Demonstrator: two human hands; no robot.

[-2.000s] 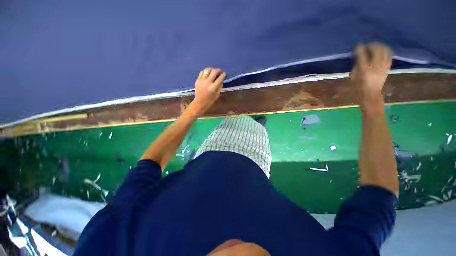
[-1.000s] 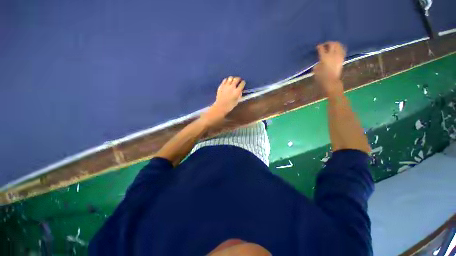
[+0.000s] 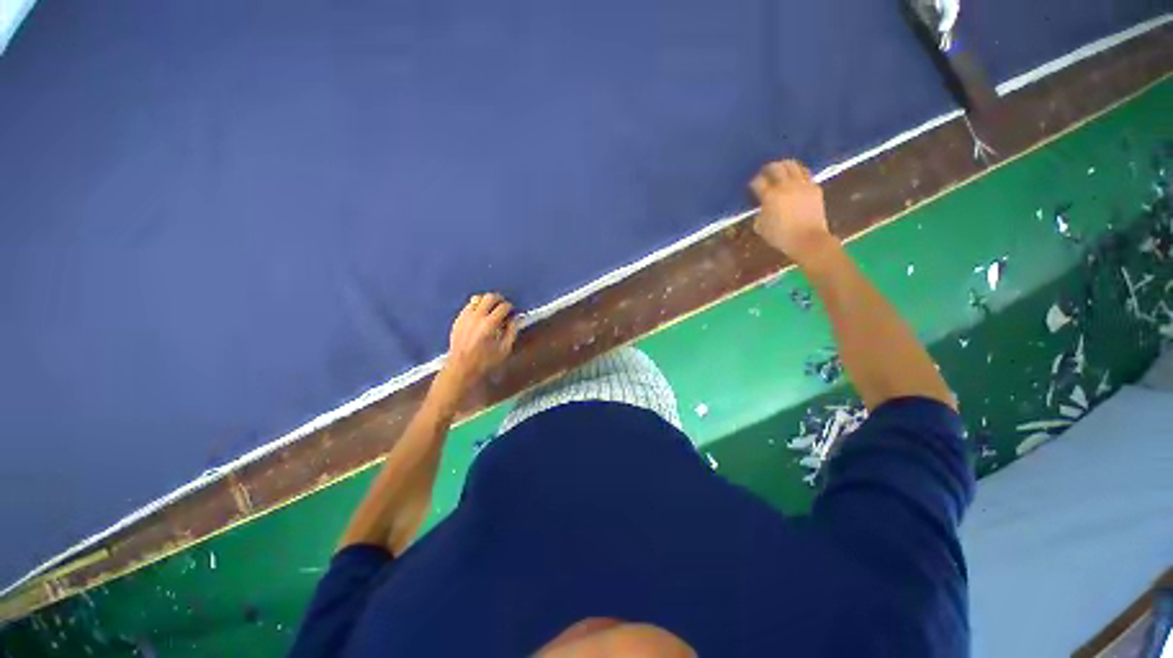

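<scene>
The navy fabric ply (image 3: 386, 154) covers the table, with slight creases near my left hand. Its whitish selvedge (image 3: 630, 269) runs slantwise along the brown wooden table edge (image 3: 695, 285). My left hand (image 3: 482, 337) is on the fabric edge, left of the middle, with its fingers curled over the selvedge. My right hand (image 3: 790, 208) is on the same edge further right, with its fingers bent and their tips on the cloth. Both hands are bare and grip the edge.
A dark lay weight (image 3: 949, 64) with a white wrapping lies across the fabric edge at upper right. A yellowish strip (image 3: 64, 572) lies on the ledge at far left. Scraps litter the green floor (image 3: 772, 347). Light blue cloth (image 3: 1081, 514) hangs at lower right.
The view has turned, so the table edge slants more steeply. The raised, wavy ply edge now lies close along the stack. My hands have moved along the edge, and the weight has come into view.
</scene>
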